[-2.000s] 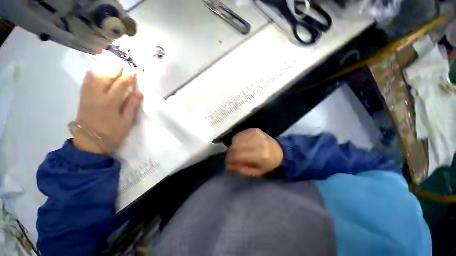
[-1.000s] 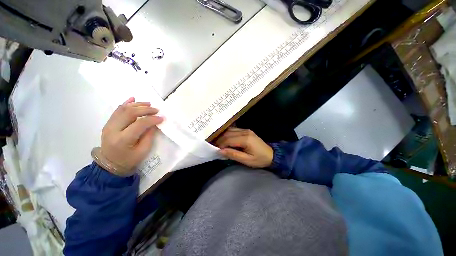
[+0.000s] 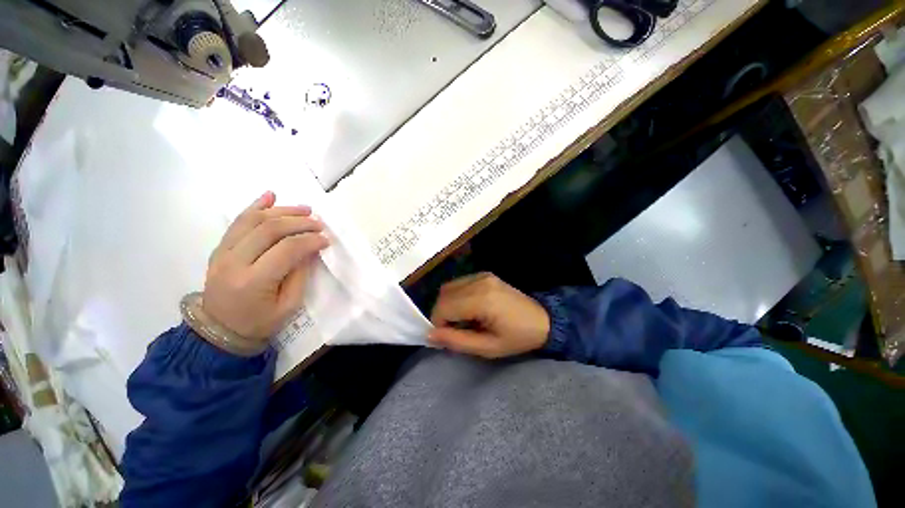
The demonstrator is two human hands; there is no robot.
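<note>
A thin white fabric piece [image 3: 362, 298] runs from the table over its front edge. My left hand [image 3: 260, 266], with a bracelet at the wrist, holds the fabric between thumb and fingers near the table's front edge. My right hand [image 3: 486, 317] pinches the fabric's end just off the table edge and draws it into folds. The sewing machine head [image 3: 119, 50] is at the upper left. Its presser foot [image 3: 250, 106] stands beyond my left hand, apart from both hands. The fabric's far end is hard to tell from the white table.
Metal snips [image 3: 461, 14] and black-handled shears [image 3: 623, 20] lie on the bed at the top. A printed ruler [image 3: 506, 154] runs along the table's front edge. A taped cardboard box [image 3: 843, 169] with white fabric stands at the right. White pieces hang at the far left.
My left hand has come back from the presser foot toward the front edge and now grips the fabric. My right hand has moved slightly down, and the fabric between the hands shows more folds.
</note>
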